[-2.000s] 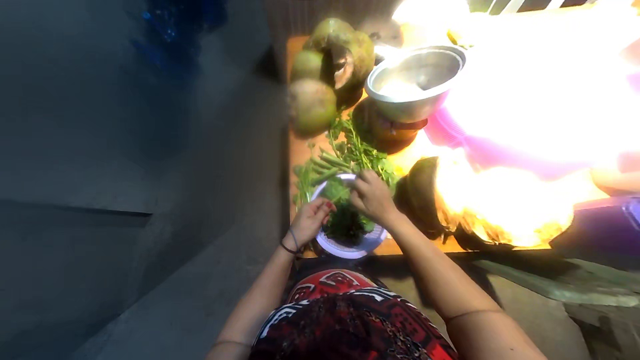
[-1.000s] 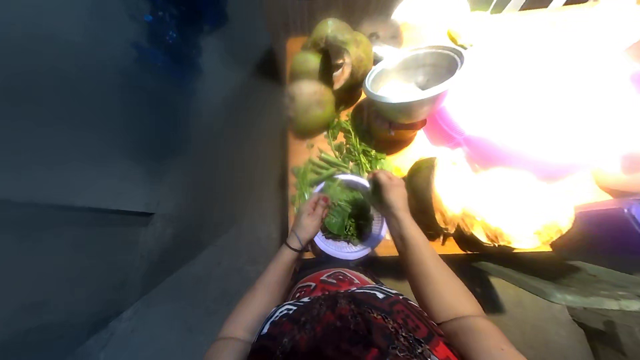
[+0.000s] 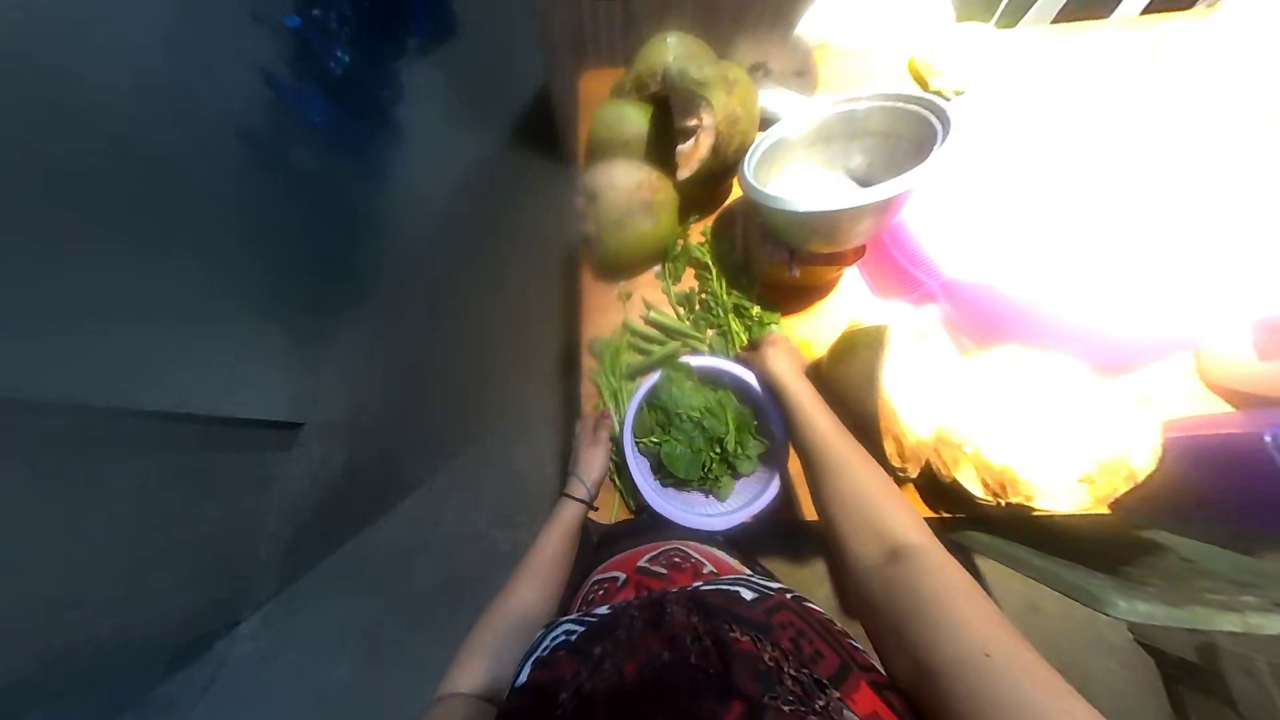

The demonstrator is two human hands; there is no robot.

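A round pale purple plastic basket (image 3: 708, 518) stands at the near edge of the wooden table, with green leaves (image 3: 698, 430) in it. My left hand (image 3: 592, 450) is left of the basket, beside green stems (image 3: 612, 372) at the table's edge; whether it holds any stem I cannot tell. My right hand (image 3: 774, 358) is at the basket's upper right rim, close to a pile of leafy stems (image 3: 722, 300); its fingers are partly hidden and I cannot see what they grip. Long green pods or stalks (image 3: 660, 335) lie just beyond the basket.
Green coconuts (image 3: 630, 215) sit at the table's far left corner. A metal bowl (image 3: 850, 165) rests above a brownish coconut (image 3: 790, 270). Further right are a pink basket (image 3: 905, 260), sunlit husky pieces (image 3: 1020, 430) and a purple container (image 3: 1210, 470). Strong glare hides much of the table's right side.
Both hands were over the basket among the leaves. My left hand has moved out to its left side, my right hand away to the upper right rim. The leaves now lie uncovered.
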